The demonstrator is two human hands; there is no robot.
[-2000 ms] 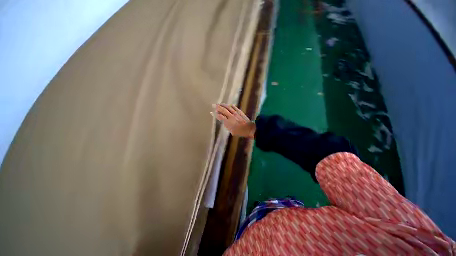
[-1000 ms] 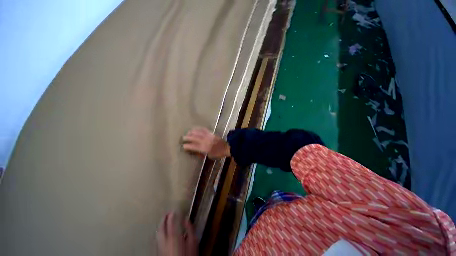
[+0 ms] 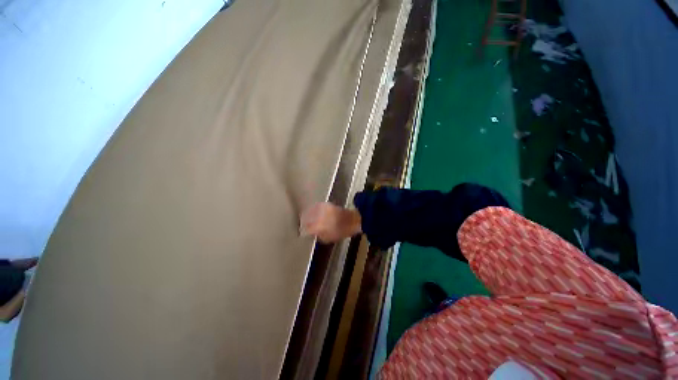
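A tan fabric ply point(image 3: 201, 223) covers the table, with soft folds running towards my right hand. Its pale edge line point(image 3: 343, 148) runs along the near side. My right hand point(image 3: 327, 223), in a dark sleeve cuff, is closed on the ply at this edge, and folds converge at its fingers. The fingertips are slightly blurred. Below the lifted edge shows a dark gap, with the pale striped edges of the stack point(image 3: 375, 111) beside it. My left hand is out of the picture.
The brown wooden table edge point(image 3: 405, 89) borders a green floor point(image 3: 468, 133) with scraps point(image 3: 546, 104). A wooden stool point(image 3: 505, 26) stands at the top. Blue-grey cloth point(image 3: 632, 141) hangs at right. A person's arm point(image 3: 11, 304) shows at far left, by the white wall point(image 3: 89, 82).
My right hand went from flat at the edge, onto the cloth, then back to close on the edge. My left hand, at the bottom a second ago, has left the picture. The arm at far left has appeared.
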